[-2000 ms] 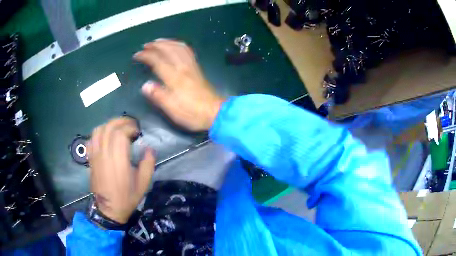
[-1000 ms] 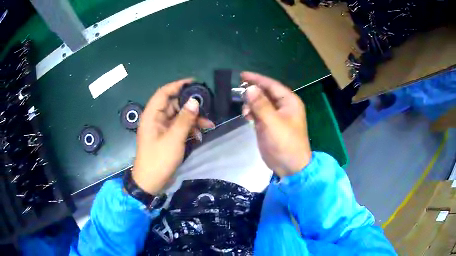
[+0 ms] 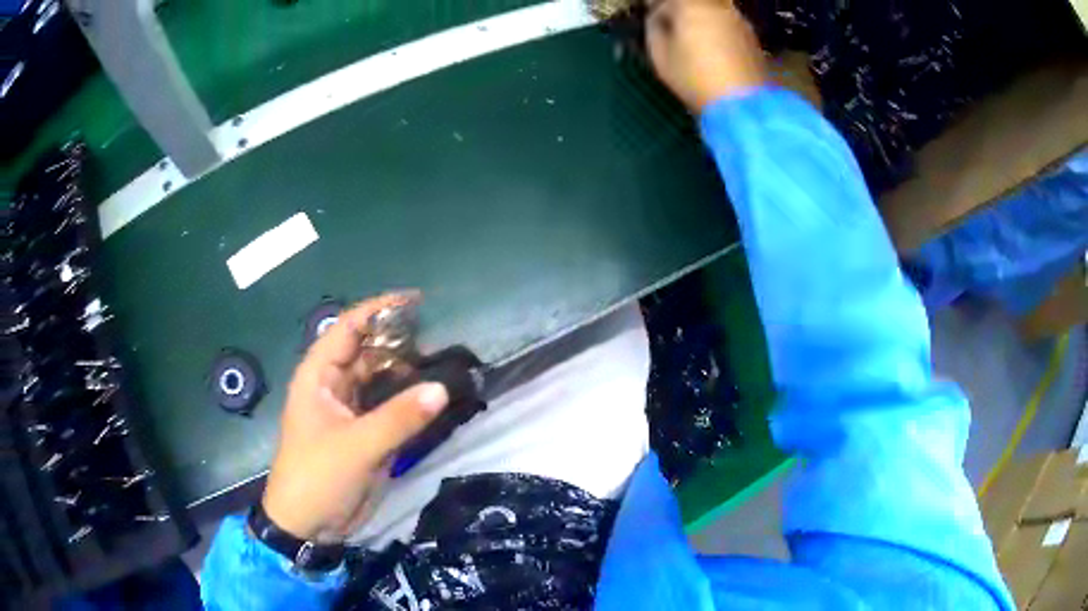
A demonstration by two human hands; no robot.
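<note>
My left hand (image 3: 340,412) holds a black part with a clip (image 3: 447,380) above the bench's near edge; shiny silver wire handles show between its fingers. My right hand (image 3: 704,48) is at the top of the view, blurred, by the carton's back corner; whether it holds anything cannot be told. One round black part (image 3: 236,382) with a pale ring lies on the green bench left of my left hand. Another round black part (image 3: 322,320) lies just behind my left fingers, partly covered by them.
A black tray (image 3: 90,394) bristling with silver wires stands at left. A white strip (image 3: 273,251) lies on the green bench (image 3: 513,191). A pale rail (image 3: 346,86) and grey post (image 3: 149,84) stand behind. A carton (image 3: 996,179) of black clips is at right.
My right hand has moved from beside my left hand to the top of the view. My left hand has moved down and left, and the clip is now at the part in it.
</note>
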